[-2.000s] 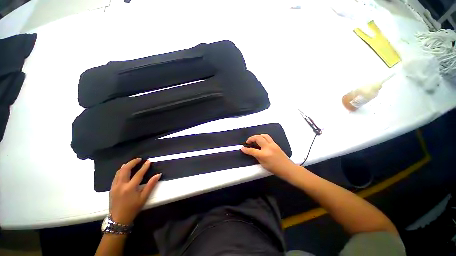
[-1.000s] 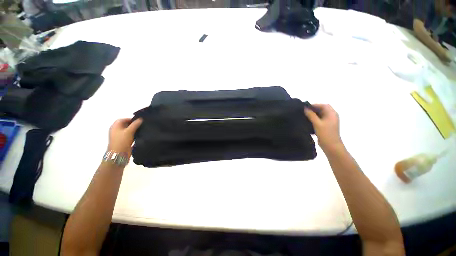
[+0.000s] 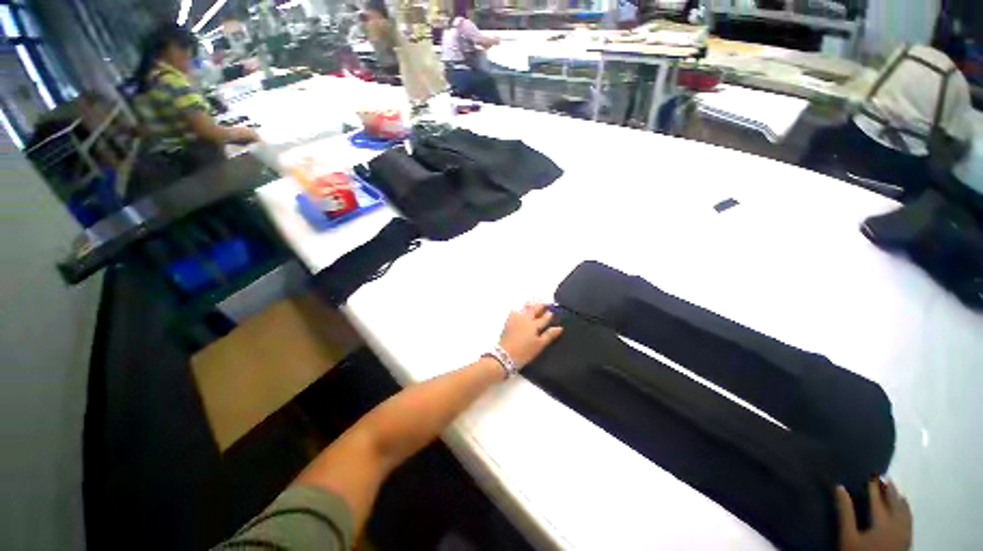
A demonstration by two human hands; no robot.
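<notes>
Two long black fabric panel piles lie side by side on the white table [image 3: 474,425]. The farther pile [image 3: 722,350] has rounded ends. The nearer pile [image 3: 668,431] lies next to it, with white table showing between them. My left hand [image 3: 531,336] rests on the left end of the nearer pile, fingers spread, a watch on the wrist. My right hand [image 3: 878,524] is at the right end of the nearer pile, partly cut off by the bottom edge, its fingertips on the fabric. No zipper detail can be made out.
Loose black pieces [image 3: 453,183] lie at the table's left, with a narrow black piece [image 3: 372,258] over the edge. Blue trays [image 3: 343,207] hold red and clear items. A small dark scrap [image 3: 727,205] and black bundle [image 3: 932,237] lie beyond. A person [image 3: 178,108] works at far left.
The view has swung left. The panel held between both hands a second ago now lies down with the piles, and my hands rest flat at its ends. The bottle and yellow strip have left view.
</notes>
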